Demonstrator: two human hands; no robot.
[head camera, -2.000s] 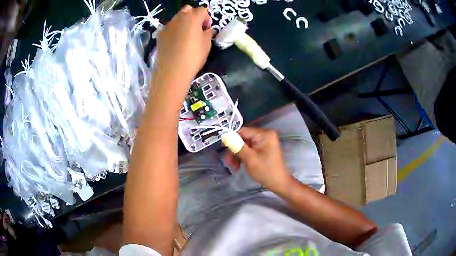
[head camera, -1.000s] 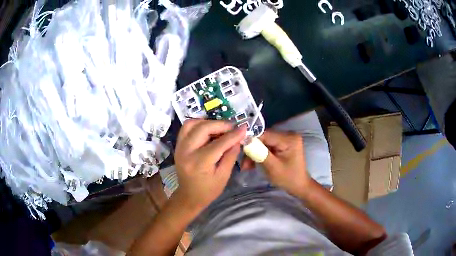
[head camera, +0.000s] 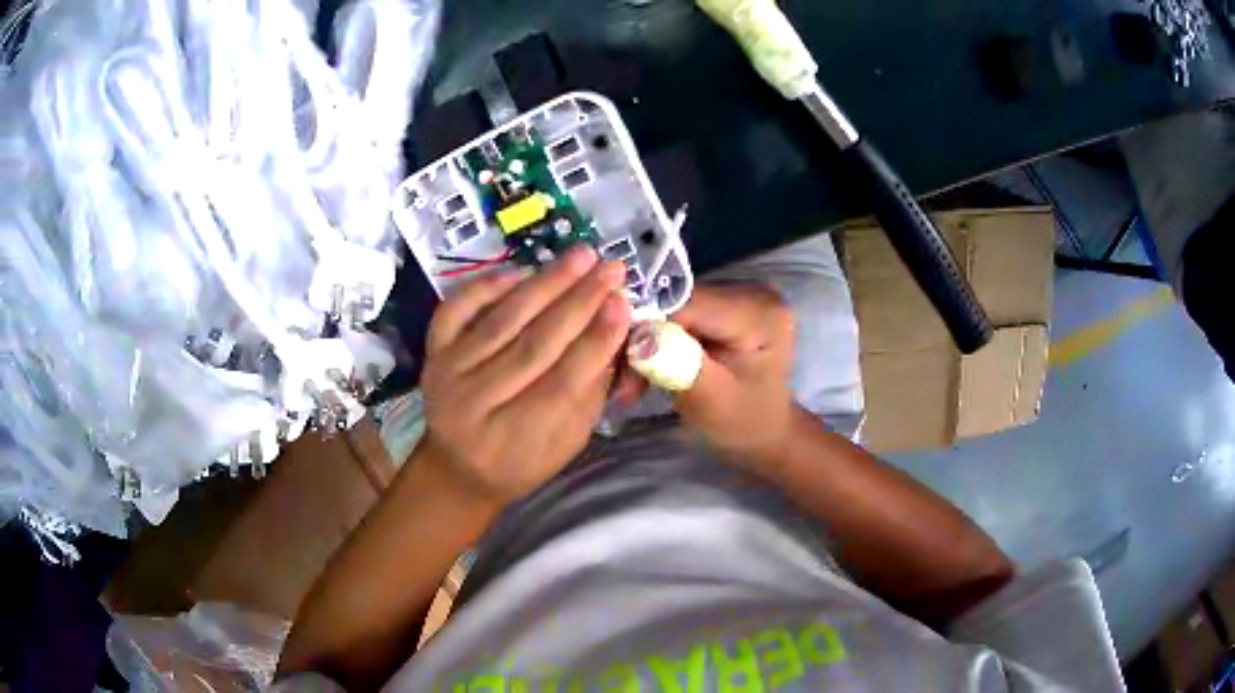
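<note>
The white socket housing (head camera: 633, 190) is tilted, open side up, at the bench edge. It holds a green circuit board (head camera: 553, 203) with a yellow block, and red and dark wires. My left hand (head camera: 522, 372) lies with fingers together over its near edge; the thumb and any small part under the fingers are hidden. My right hand (head camera: 745, 359) is closed at its near right corner, fingers partly hidden. A cream-yellow stub (head camera: 666, 356) shows at my right thumb; I cannot tell if it is a tool or a wrap. A thin white lead (head camera: 670, 244) stands at the housing's right side.
A large heap of bagged white cords (head camera: 176, 230) with metal plug pins fills the left. The mallet (head camera: 901, 217) lies on the dark bench (head camera: 935, 68), its head out of view. Dark blocks (head camera: 526, 68) lie behind the housing. A cardboard box (head camera: 948, 325) stands below right.
My left hand came back from the white clips to the housing, pinched at its near edge, and now lies flatter over it. The view has shifted, and the clips nearest the mallet are out of view.
</note>
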